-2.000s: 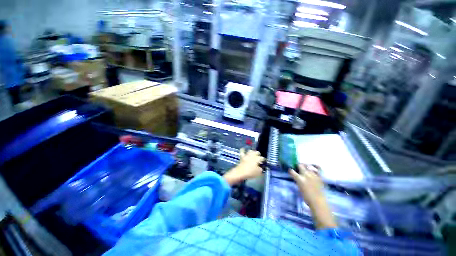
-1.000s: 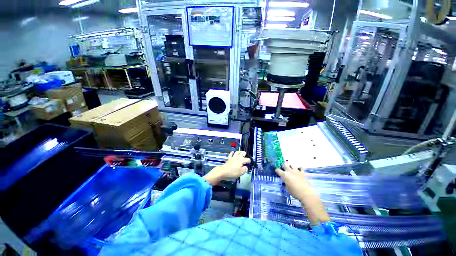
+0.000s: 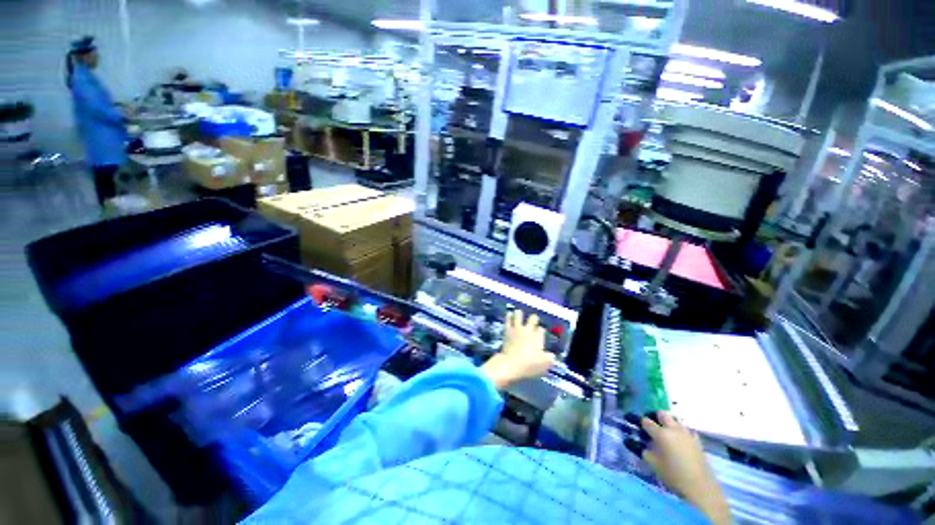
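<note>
My left hand is over the feed track beside the grey control box, fingers spread and pointing up; a thin tube-like end shows at its right side, and I cannot tell if the hand holds it. My right hand is at the lower end of the green strip on the white sloped plate. A small dark thing is at its fingertips; whether it is gripped is unclear. Shiny clear packing tubes lie under and right of the right hand, blurred.
An open blue bin with clear tubes stands at left, beside black crates. Brown cartons stand behind. A white box with a round black opening and a bowl feeder stand ahead. A person stands far left.
The view has swung left and the scene has shifted right. My left hand has moved onto the track, with its fingers more raised. My right hand stays near the green strip's lower end.
</note>
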